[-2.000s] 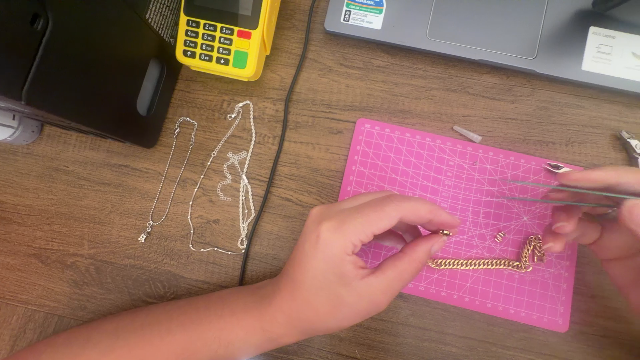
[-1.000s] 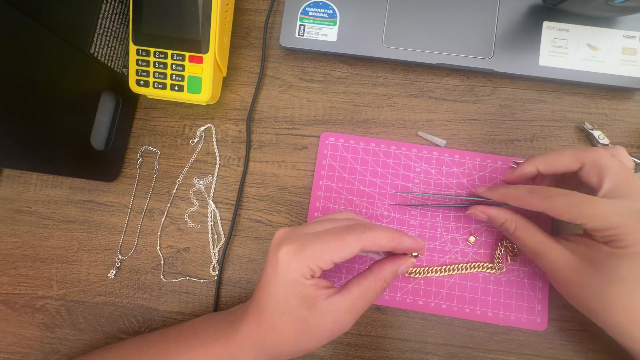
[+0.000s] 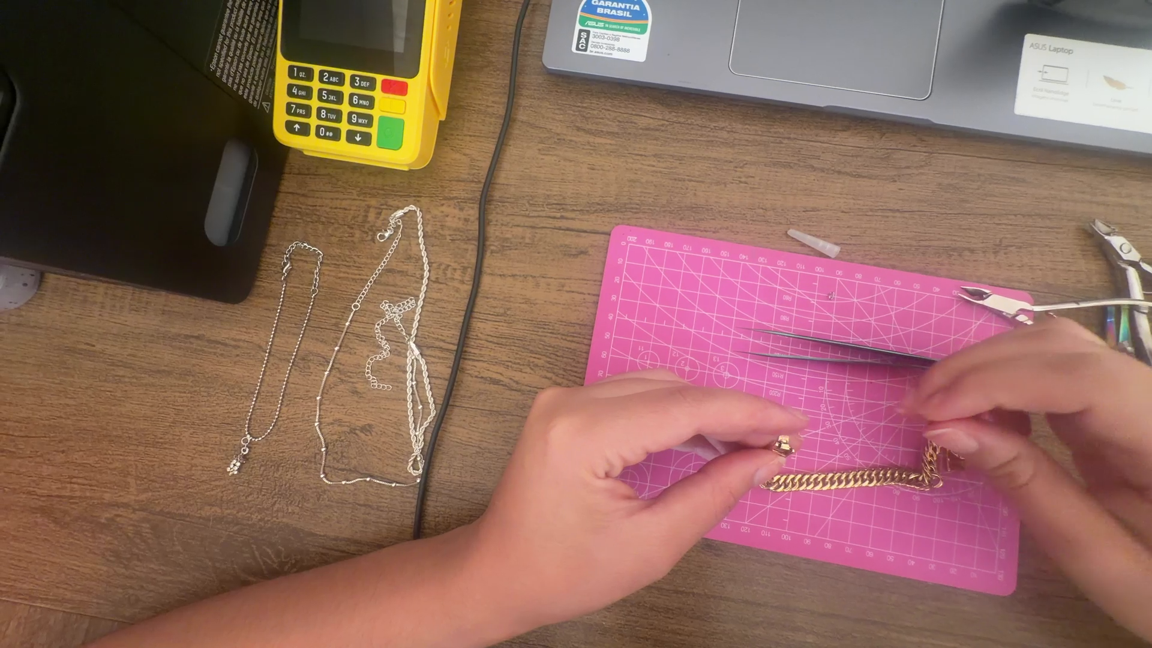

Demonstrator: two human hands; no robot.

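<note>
My left hand point(image 3: 630, 486) pinches a small gold clasp piece point(image 3: 783, 445) between thumb and index finger. A gold curb-link chain point(image 3: 850, 480) runs from beside those fingertips to the right, over a pink cutting mat point(image 3: 936, 562). My right hand point(image 3: 1035, 423) holds thin metal tweezers point(image 3: 846, 351), their parted tips pointing left above the mat. Its thumb and a finger are at the chain's bunched right end, partly hiding it; whether they grip it, I cannot tell. Cutting nippers point(image 3: 999, 303) lie with their jaws over the mat's upper right corner.
Silver necklaces point(image 3: 414, 360) and a thinner silver chain with pendant point(image 3: 283, 360) lie on the wooden table, left of a black cable point(image 3: 477, 270). A yellow card terminal point(image 3: 360, 99), a laptop point(image 3: 810, 54), a black case point(image 3: 117, 162), a small translucent tip point(image 3: 814, 243) and pliers point(image 3: 1125, 252) surround the mat.
My right hand has come in from the right and down to the chain's right end, tweezers still held. A small gold piece seen loose near that end earlier no longer shows there.
</note>
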